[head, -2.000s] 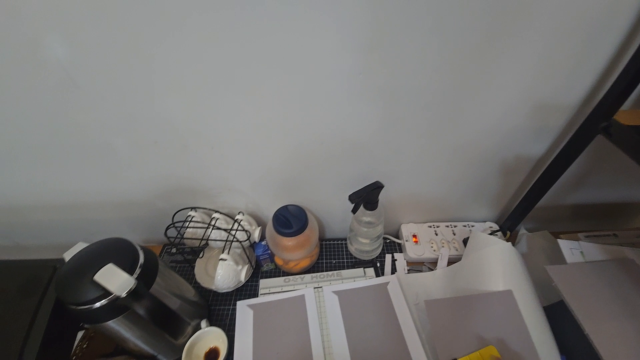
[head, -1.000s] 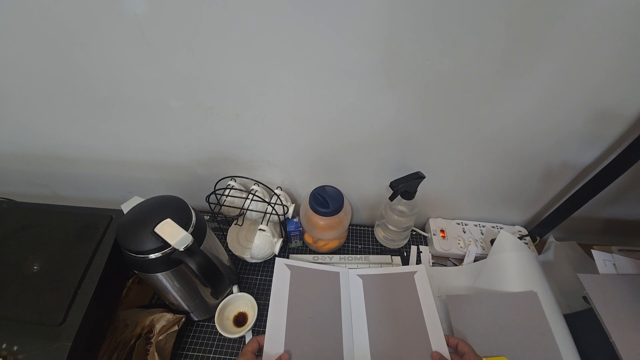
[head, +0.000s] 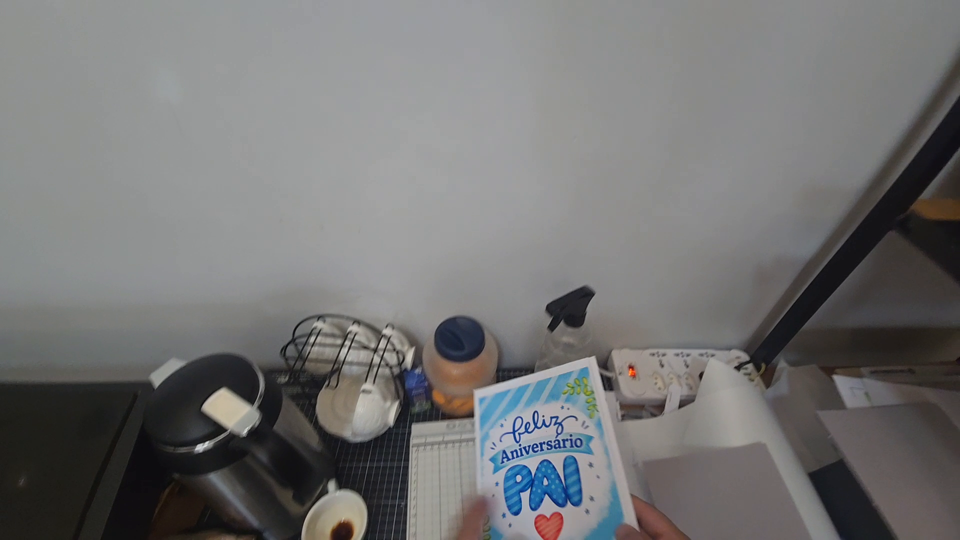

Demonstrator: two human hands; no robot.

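Observation:
A printed card (head: 541, 450) with blue lettering and a red heart stands raised near the bottom middle of the head view. My right hand (head: 654, 523) grips its lower right edge, thumb in front. Blurred fingers of my left hand (head: 472, 519) are at the card's lower left edge; whether they hold it is unclear. Behind the card lies a paper trimmer (head: 442, 469) with a grid, on a dark cutting mat (head: 384, 459). To the left, a white cup (head: 319, 517) holds a little dark liquid.
A steel thermal jug (head: 247, 450) stands left, beside a wire rack (head: 345, 349) of white cups. A blue-lidded jar (head: 460, 367), a spray bottle (head: 566, 337) and a power strip (head: 645, 382) line the wall. Curled white paper (head: 739, 420) and grey sheets (head: 720, 487) lie right.
The open white-bordered grey folder between my hands has given way to the card's printed face. My hands, out of view two seconds ago, are now at the card.

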